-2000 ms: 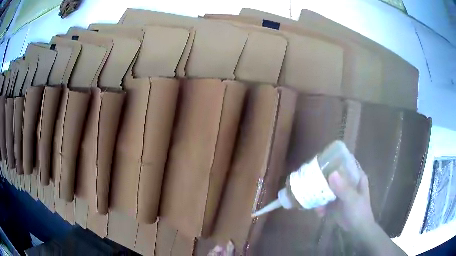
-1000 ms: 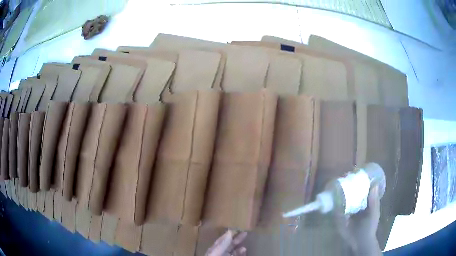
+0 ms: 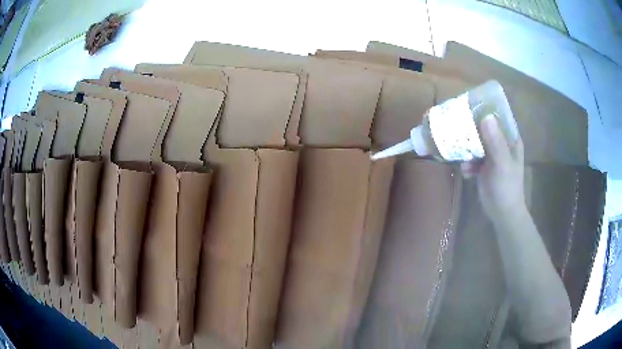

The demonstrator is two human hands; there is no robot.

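Observation:
My right hand (image 3: 496,153) grips a clear glue bottle (image 3: 458,129) with a white label, held tilted with its long pale nozzle pointing left. The nozzle tip is at the top end of a folded edge (image 3: 379,225) on the brown panels (image 3: 327,211). The panels overlap in a long row, with raised folds at the left. A thin shiny glue line (image 3: 443,252) runs down a panel edge below the bottle. My left hand is not in view.
A small dark brown lump (image 3: 104,34) lies on the white table (image 3: 273,20) behind the row. A black strip (image 3: 410,64) shows near a panel's top edge. A shiny greyish square (image 3: 614,272) lies at the right rim. Yellowish sheets (image 3: 532,12) are at the far top right.
My right hand with the bottle has moved up, from the panels' lower part to the fold's top end. My left hand, seen earlier at the bottom edge, is out of view. The camera view has shifted.

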